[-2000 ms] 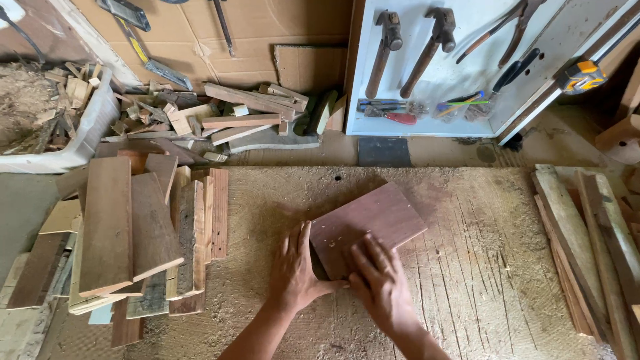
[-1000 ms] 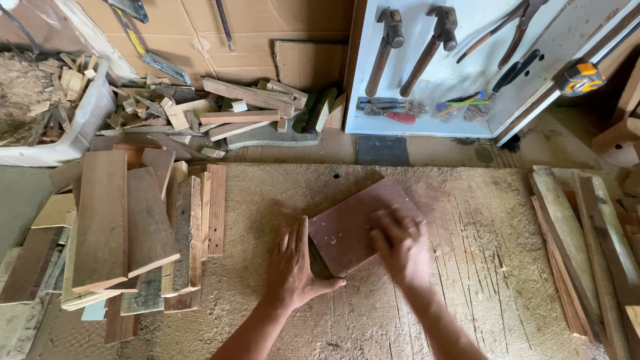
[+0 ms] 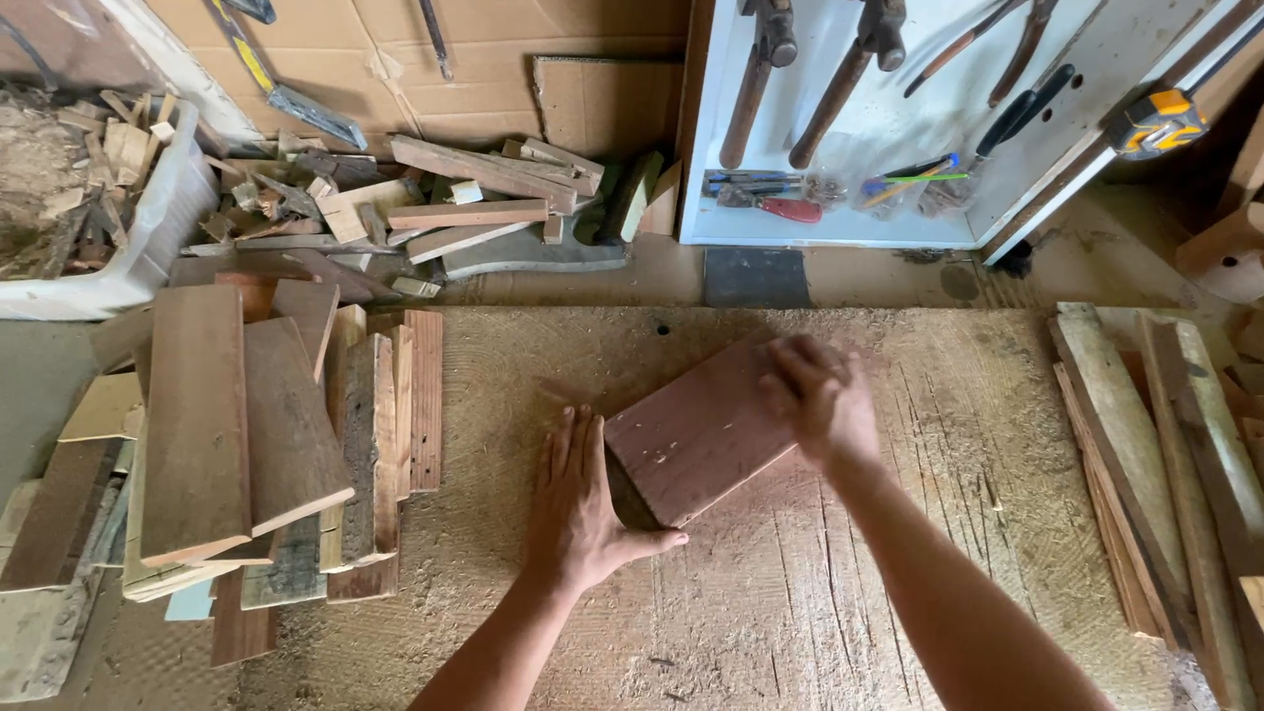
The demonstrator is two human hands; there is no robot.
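Note:
A reddish-brown wooden board [image 3: 691,434] lies at an angle on the rough, saw-marked wooden work surface [image 3: 691,632]. My left hand [image 3: 578,504] braces the board's left end, fingers pointing away and thumb spread along the near corner. A dark strip shows between that hand and the board's face; what it is I cannot tell. My right hand [image 3: 815,395], blurred, is at the board's far right end with its fingers bent. Whether something small is under those fingers is hidden. Pale flecks are scattered on the board's face.
Stacked wood offcuts [image 3: 197,425] stand at left, long wooden strips [image 3: 1126,434] at right. Behind are a scrap wood heap [image 3: 474,202], a white plastic bin [image 3: 168,217] and a pale blue cabinet [image 3: 849,222] holding hammers [image 3: 755,99], pliers and a tape measure [image 3: 1160,123].
My right hand has moved from the near middle of the board to its far right end. My left hand has stayed at the board's left end.

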